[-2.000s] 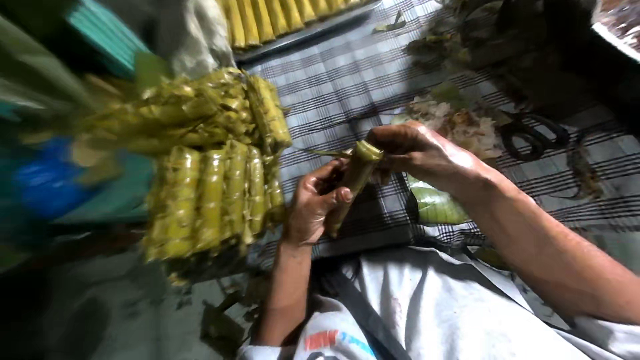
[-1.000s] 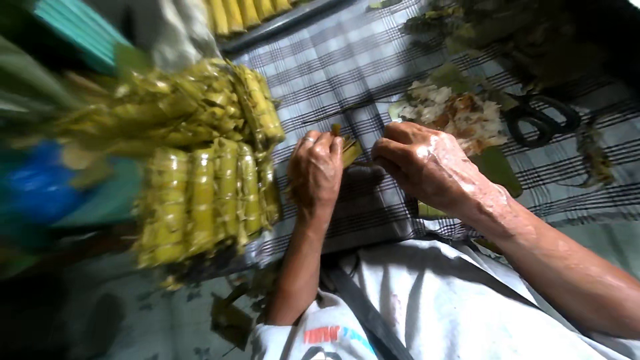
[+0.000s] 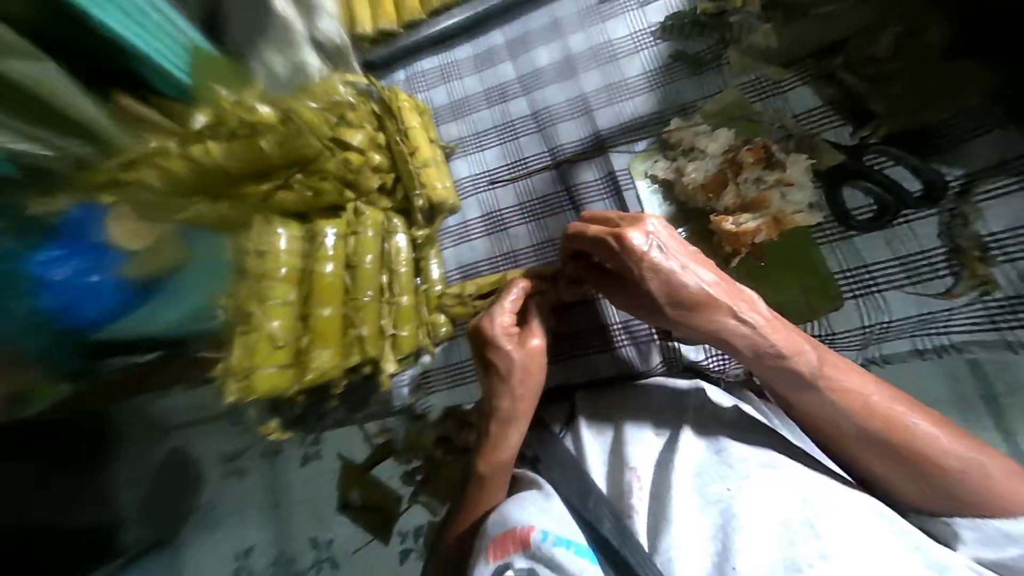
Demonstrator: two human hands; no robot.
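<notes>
A slim leaf-wrapped roll (image 3: 482,290) lies crosswise in front of me. My left hand (image 3: 512,328) grips it near its middle, thumb on top. At its right end my right hand (image 3: 632,264) has bent fingers close to the leaf; whether they pinch a tie or the leaf itself is hidden. The roll's left end is by a stack of wrapped leaf rolls (image 3: 328,296). Right of my right hand, white rice with browned pieces (image 3: 740,180) sits on a green leaf (image 3: 792,276).
Black-handled scissors (image 3: 860,200) lie beside the rice on the checkered cloth (image 3: 528,104). More yellow-green rolls rest on a tray (image 3: 456,28) at the top. Leaf scraps (image 3: 800,40) are heaped at upper right; others (image 3: 368,496) lie on the floor. A blue plastic bag (image 3: 84,264) is far left.
Two seconds ago both hands held a leaf roll upright at a slant; now the roll lies nearly level. The left hand was higher over it one second ago and now grips it from below.
</notes>
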